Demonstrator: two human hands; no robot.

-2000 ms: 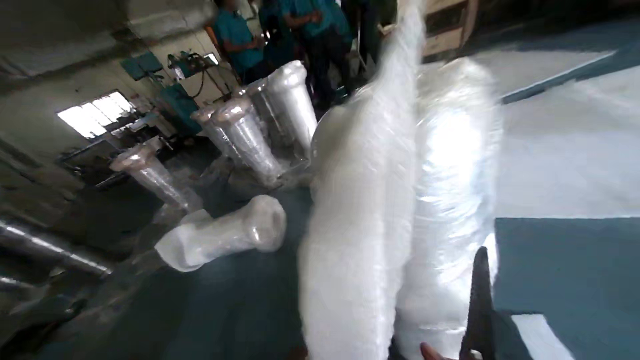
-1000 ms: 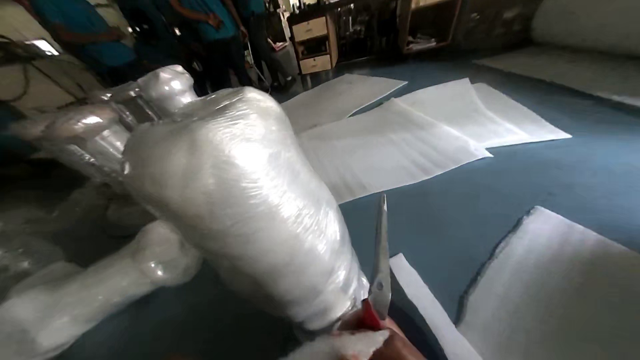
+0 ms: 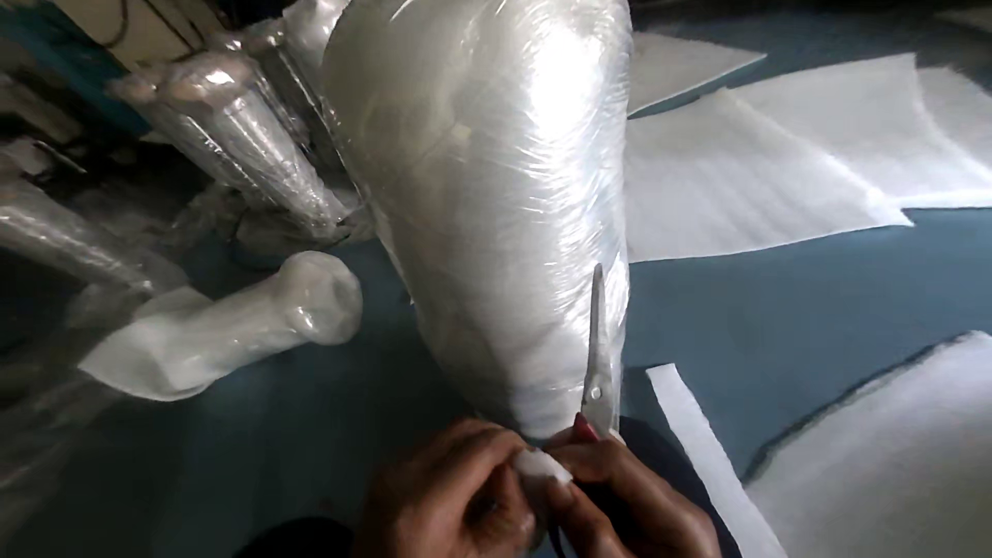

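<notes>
A tall bundle in shiny clear plastic film (image 3: 496,201) stands right in front of me, with white padding showing through. At its base my left hand (image 3: 457,496) pinches a small piece of white foam (image 3: 542,466) between its fingers. My right hand (image 3: 635,496) touches the same piece and holds a pair of scissors (image 3: 597,372) with red on the handle. Their blades point up and look closed, in front of the film. The handle is mostly hidden by the fingers.
On the floor at left lies a wrapped cylindrical piece with a flared end (image 3: 232,333). Several film-wrapped pieces (image 3: 248,139) stand behind it. White foam sheets (image 3: 759,170) lie at upper right, a narrow white strip (image 3: 705,442) and a larger sheet (image 3: 891,465) at lower right.
Both hands now meet at the small white foam piece below the bundle. The wrapped bundle leaned left a second ago and now stands more upright. The view has swung back to the left.
</notes>
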